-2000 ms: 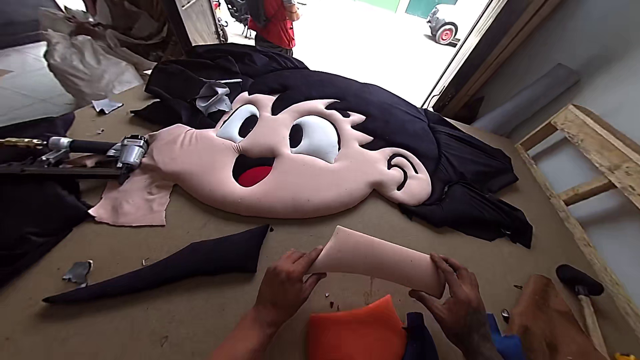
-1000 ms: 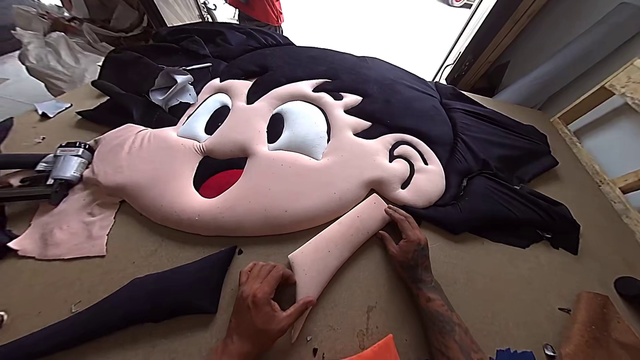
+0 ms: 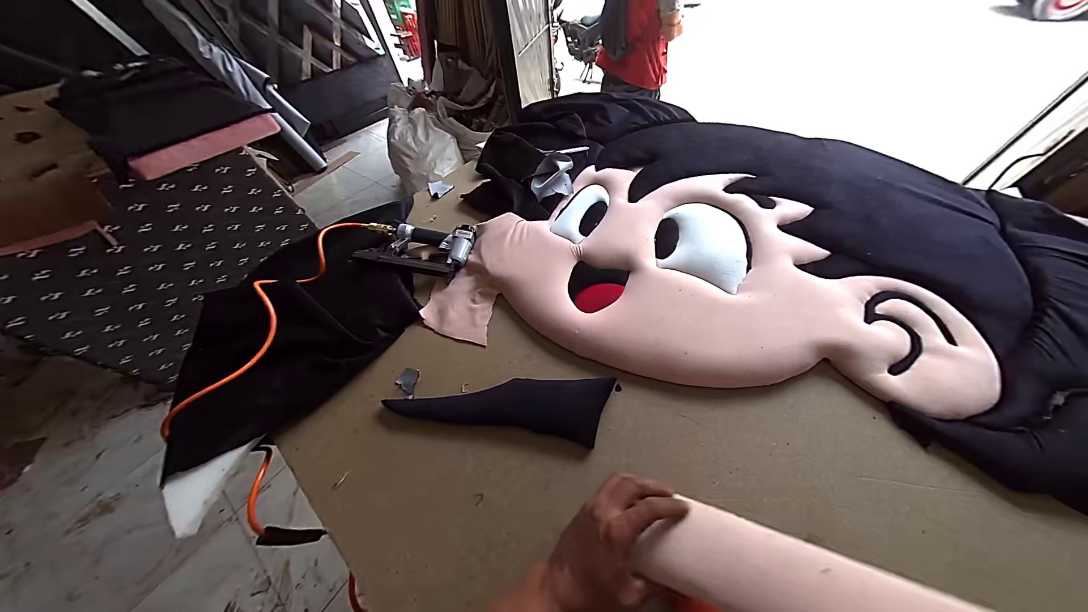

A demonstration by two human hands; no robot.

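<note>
My left hand (image 3: 616,544), low in the view, grips the left end of a padded pale-pink fabric piece (image 3: 790,557) that runs out of the frame at bottom right. My right hand is out of view. Beyond lies a large padded cartoon face (image 3: 722,327) of pink fabric with black fabric hair (image 3: 858,187), eyes, an open mouth and an ear. Between my left hand and the face rests a pointed dark padded piece (image 3: 518,412). A pneumatic stapler (image 3: 455,251) with an orange air hose (image 3: 270,323) touches the face's left end, by a loose pink flap (image 3: 463,308).
The brown work table (image 3: 425,518) ends in an edge at left, where black fabric (image 3: 314,331) hangs over. A small grey scrap (image 3: 407,382) lies on it. White plastic bags (image 3: 421,144) stand behind. A person in red (image 3: 636,47) is near the bright doorway.
The view has swung left. The pink piece, held in both hands beside the face's chin and ear earlier, is now low at the right, nearer me. My right hand has left the view.
</note>
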